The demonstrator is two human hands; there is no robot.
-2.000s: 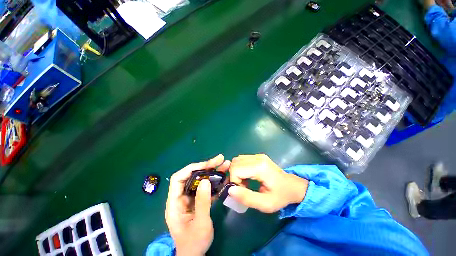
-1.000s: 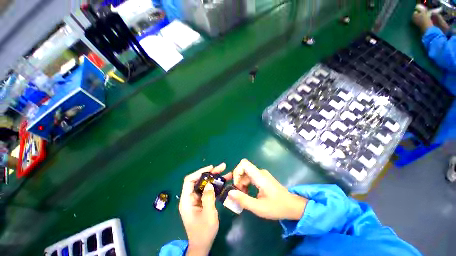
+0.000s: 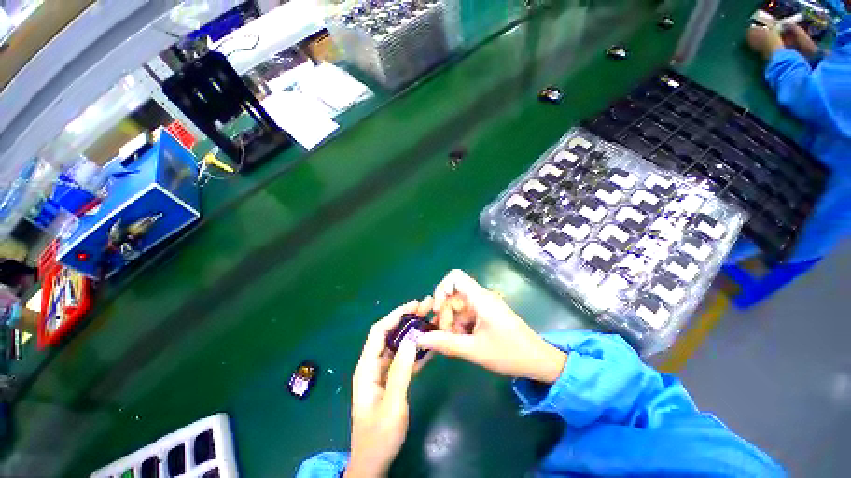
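Observation:
A small dark watch housing (image 3: 407, 330) is held between both hands above the green mat. My left hand (image 3: 381, 397) grips it from the left, with the thumb on its face. My right hand (image 3: 481, 331) touches its right side with thumb and fingers. A dark plate covers the housing's top. The gold inside and the pale backing no longer show, and the display module cannot be told apart from the housing. Another open housing (image 3: 301, 380) with gold and white parts lies on the mat to the left of my hands.
A clear blister tray (image 3: 492, 221) of white-and-dark pieces overlaps a black tray (image 3: 793, 238) at right. A white foam tray (image 3: 224, 439) is at lower left. A blue device (image 3: 140, 219) and red tray (image 3: 65, 306) stand at left. Small housings (image 3: 551, 94) lie farther back. Another person's hands (image 3: 779, 39) show upper right.
The display module, held beside the open housing before, now appears to be on top of it, and my right hand has closed in on it. The view has shifted, showing more of the bench's far side.

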